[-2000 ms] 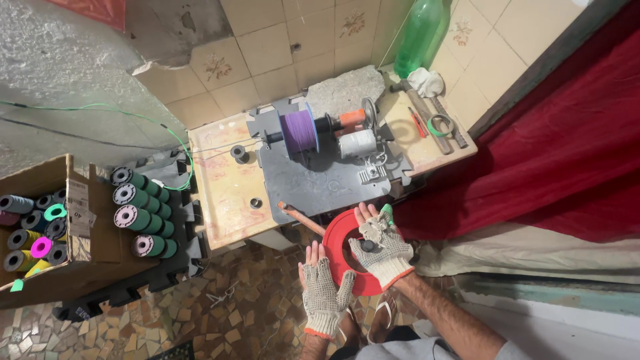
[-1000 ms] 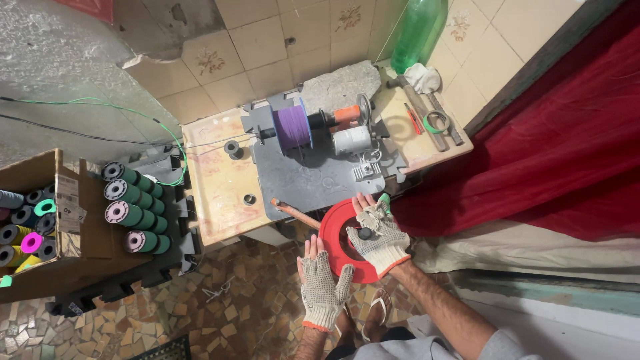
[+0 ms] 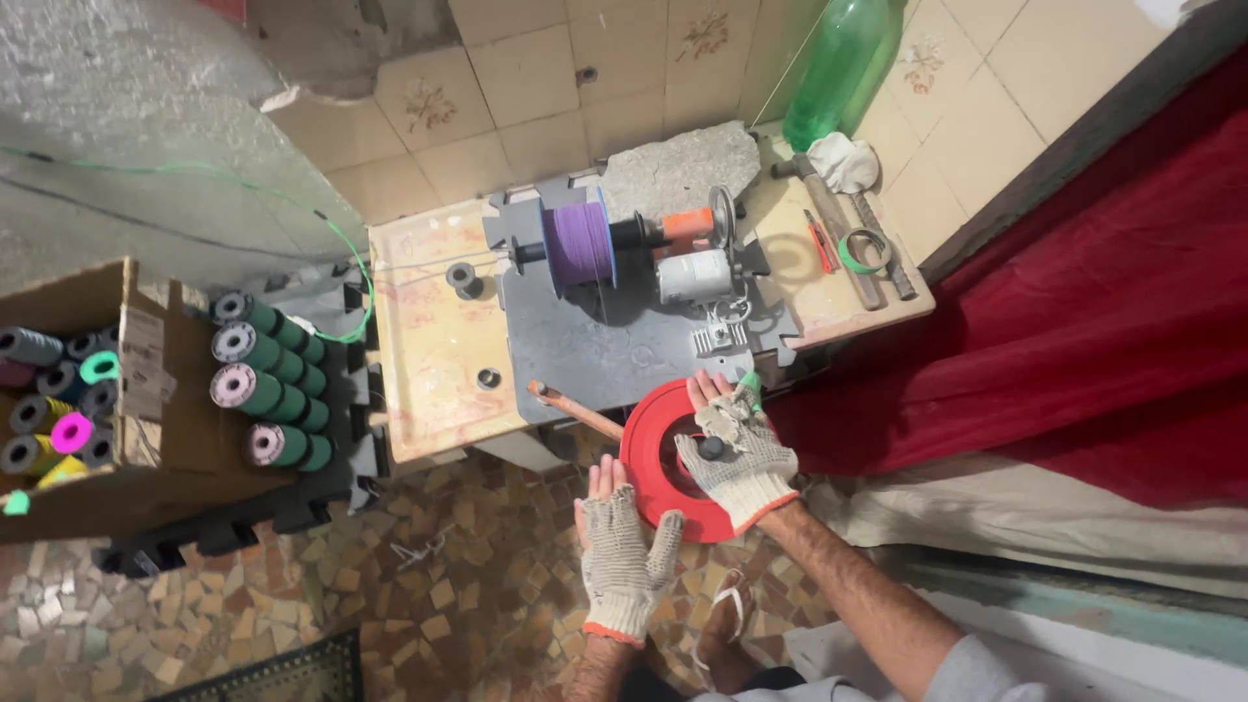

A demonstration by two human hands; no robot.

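Note:
My left hand (image 3: 624,551), in a knit glove with bare fingertips, lies flat against the left edge of a red ring-shaped disc (image 3: 648,453), fingers extended. On the disc's right side rests my right hand (image 3: 736,448), gloved likewise, beside a dark knob (image 3: 711,448); whether it grips the knob I cannot tell. A wooden stick (image 3: 575,408) runs from the disc to the bench edge. Beyond my hands, a spool of purple line (image 3: 579,244) sits on a horizontal shaft, near a small grey electric motor (image 3: 694,277) and a metal wheel (image 3: 722,216).
The bench (image 3: 444,414) also holds a small black spool (image 3: 463,280), a hammer (image 3: 843,234), a red cutter (image 3: 819,242), green tape (image 3: 864,252) and a green bottle (image 3: 837,78). Green thread spools (image 3: 258,390) and a cardboard box (image 3: 200,419) stand left. A red curtain (image 3: 1053,322) hangs right.

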